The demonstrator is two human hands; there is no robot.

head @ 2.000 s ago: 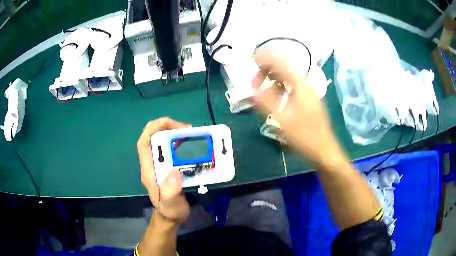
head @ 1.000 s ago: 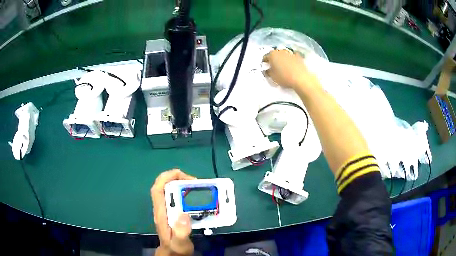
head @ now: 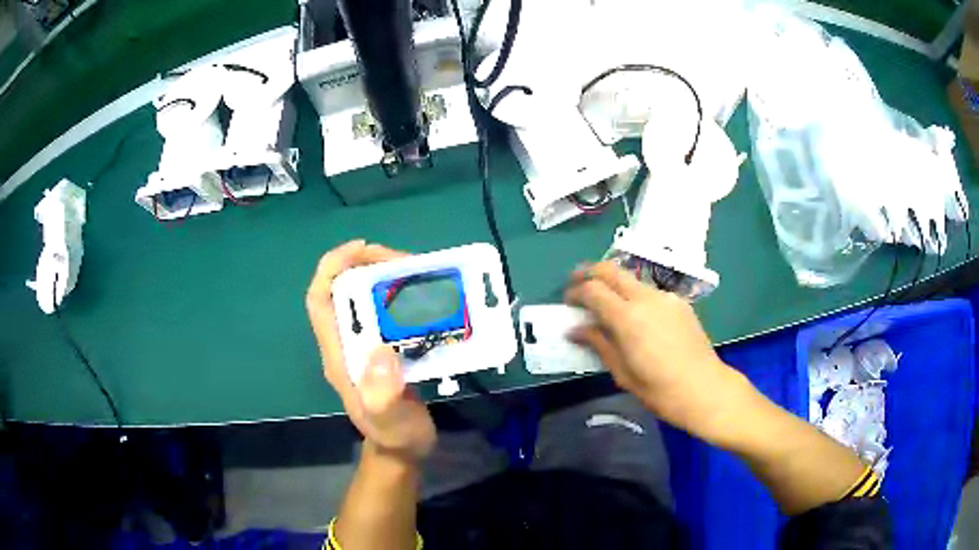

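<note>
My left hand (head: 376,355) holds a white housing (head: 488,312) near the bench's front edge, its open rectangular end facing up. A blue-edged part (head: 421,305) with red and black wires shows inside the opening. A small white knob sticks out of the housing's lower edge. My right hand (head: 644,338) holds a flat white back cover (head: 545,338) with a dark keyhole slot, just right of the housing and apart from it. My fingers hide the cover's right end.
An electric screwdriver (head: 389,81) hangs before the grey-white screw feeder (head: 349,145). White units (head: 177,150) stand left, others (head: 687,204) right of centre. A lone unit (head: 59,242) lies far left. Clear plastic bags (head: 805,204) lie right. A blue bin (head: 923,419) holds white parts.
My right hand has come back from the white pile at the rear and now holds the back cover beside the housing. My left hand still holds the housing. The camera view has shifted.
</note>
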